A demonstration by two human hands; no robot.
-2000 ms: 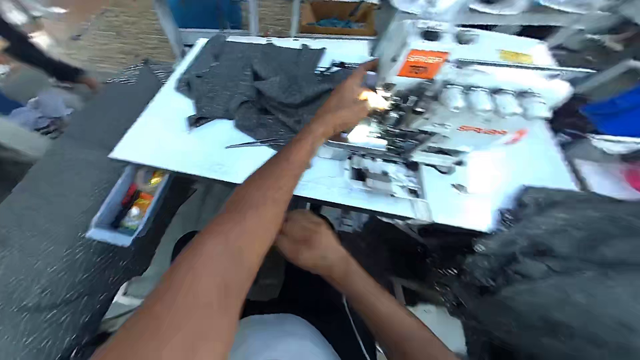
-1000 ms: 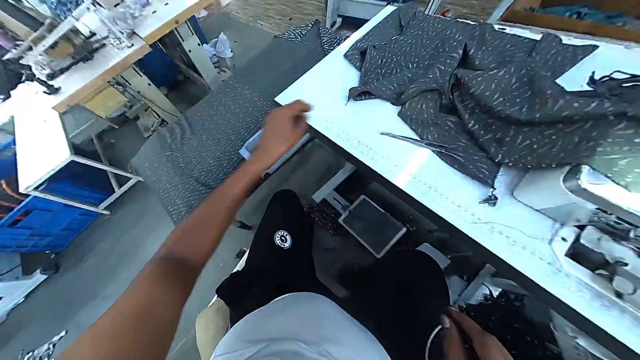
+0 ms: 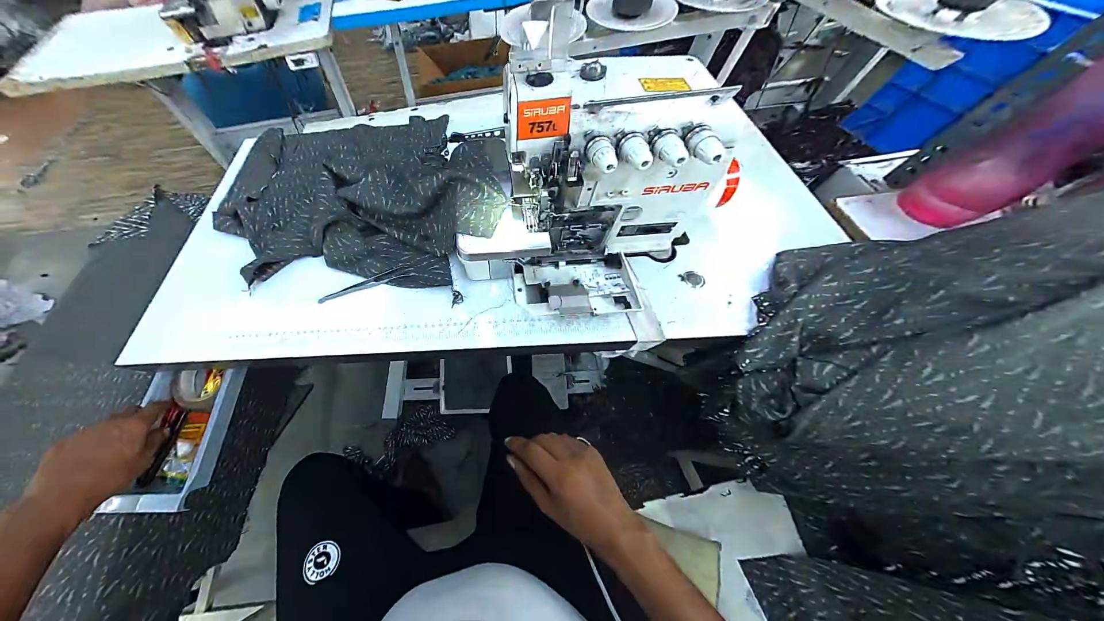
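My left hand [image 3: 108, 457] reaches into an open drawer [image 3: 222, 431] under the table's left end, its fingers at a dark, slim item [image 3: 164, 444]; whether they grip it I cannot tell. A tape roll [image 3: 197, 388] and small colored packets [image 3: 185, 448] lie beside it. My right hand [image 3: 565, 483] rests on my right thigh, with nothing seen in it. Dark patterned fabric [image 3: 371, 190] lies bunched on the white table, one edge at the needle area of an overlock sewing machine [image 3: 621, 164]. Tweezers [image 3: 366, 283] lie at the fabric's front edge.
A large heap of dark patterned fabric [image 3: 931, 379] stands at the right, and more fabric [image 3: 86, 345] hangs at the left. Thread cone stands [image 3: 634, 12] are behind the machine. Another sewing machine [image 3: 220, 17] is at the upper left. A pink blurred object [image 3: 992, 181] is at the right.
My left hand has gone from the machine, past the table's left edge, into the drawer. My right hand has moved onto my thigh. The view has swung left and back.
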